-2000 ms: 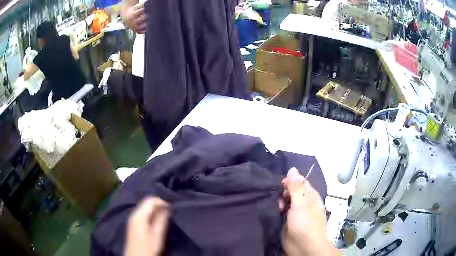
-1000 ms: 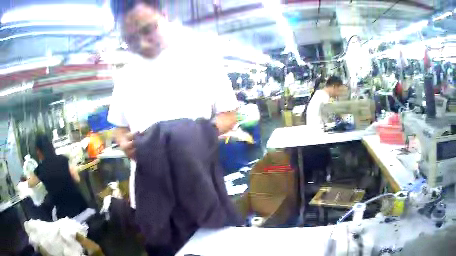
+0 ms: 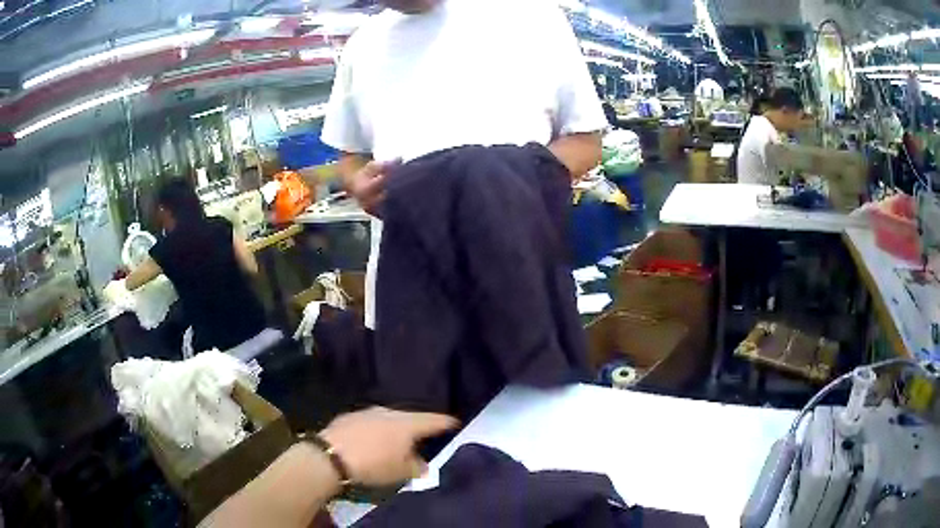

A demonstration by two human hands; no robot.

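Observation:
A dark purple-brown garment (image 3: 515, 497) lies heaped on the white table (image 3: 639, 428), cut off by the bottom edge. My left hand (image 3: 387, 446), with a bracelet at the wrist, is raised just left of the heap. Its index finger points to the right and it holds nothing. My right hand is out of the picture. A person in a white shirt (image 3: 464, 77) stands across the table and holds up another dark garment (image 3: 474, 268), which hangs to the table's far edge.
A white sewing machine (image 3: 835, 464) is at the right. A carton (image 3: 232, 449) with white cloth stands at the left. Open cartons (image 3: 644, 345) and a wooden stool (image 3: 789, 351) are beyond the table. A person in black (image 3: 211, 268) works at the left.
The view has tilted up, then partly back down. My left hand has left the heaped garment and now points. My right hand has gone out of view.

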